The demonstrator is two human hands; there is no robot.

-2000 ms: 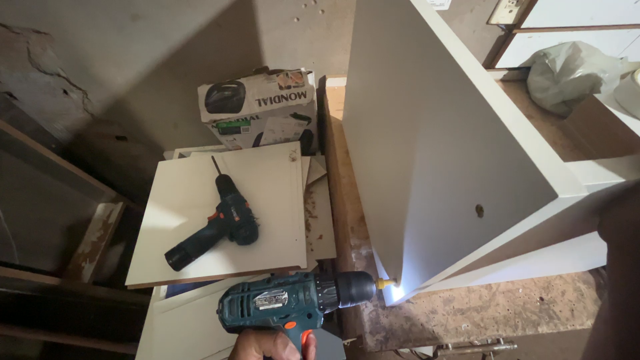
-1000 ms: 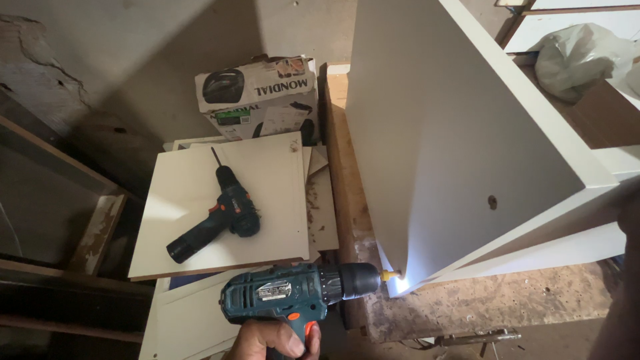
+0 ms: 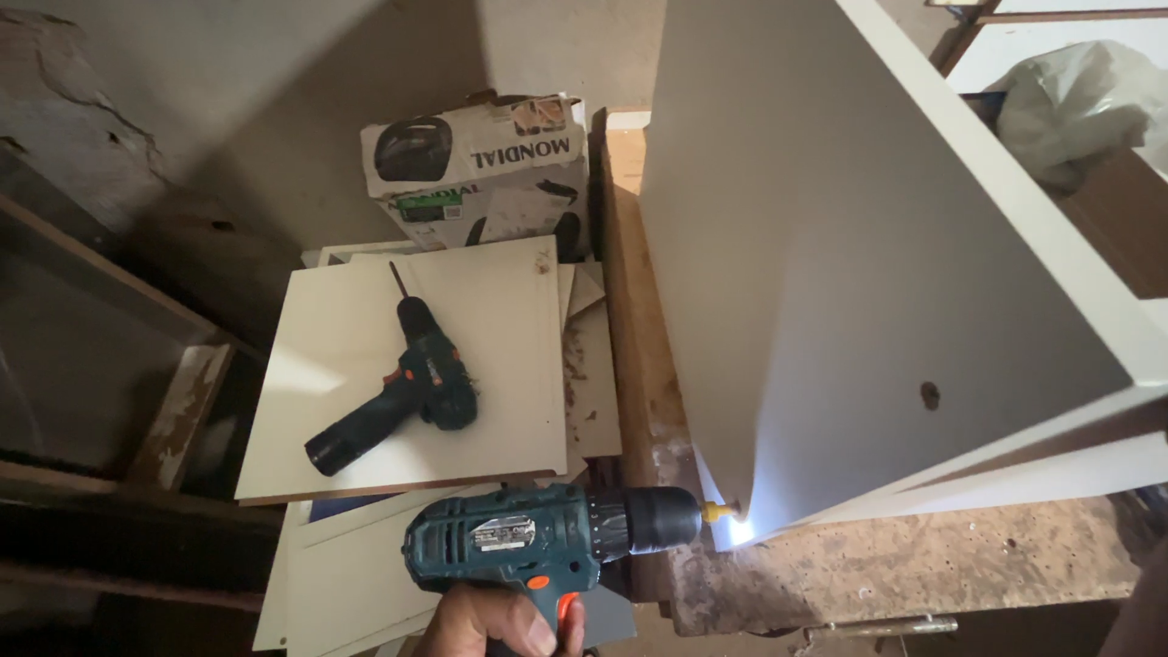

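Observation:
My left hand (image 3: 497,620) grips the handle of a teal and black cordless drill (image 3: 511,538) at the bottom centre, with a finger at its red trigger. The drill points right; its yellow-collared bit (image 3: 721,512) meets the lower corner of a large white cabinet panel (image 3: 803,274), lit by the drill's lamp. A dark hole (image 3: 930,395) shows further right in the panel. My right hand is not visible; part of an arm shows blurred at the lower right edge. A second cordless drill (image 3: 429,383) with a long bit lies on a white board (image 3: 502,301).
The cabinet rests on a worn wooden bench (image 3: 867,575). Behind the white board stands a worn Mondial cardboard box (image 3: 474,173). More white boards (image 3: 356,575) lie beneath. A wooden frame (image 3: 182,411) stands left; a plastic bag (image 3: 1077,109) sits upper right. A metal rod (image 3: 881,627) is under the bench edge.
The held drill stays at the panel's lower corner. The dark arm seen at the right edge earlier has mostly left the view.

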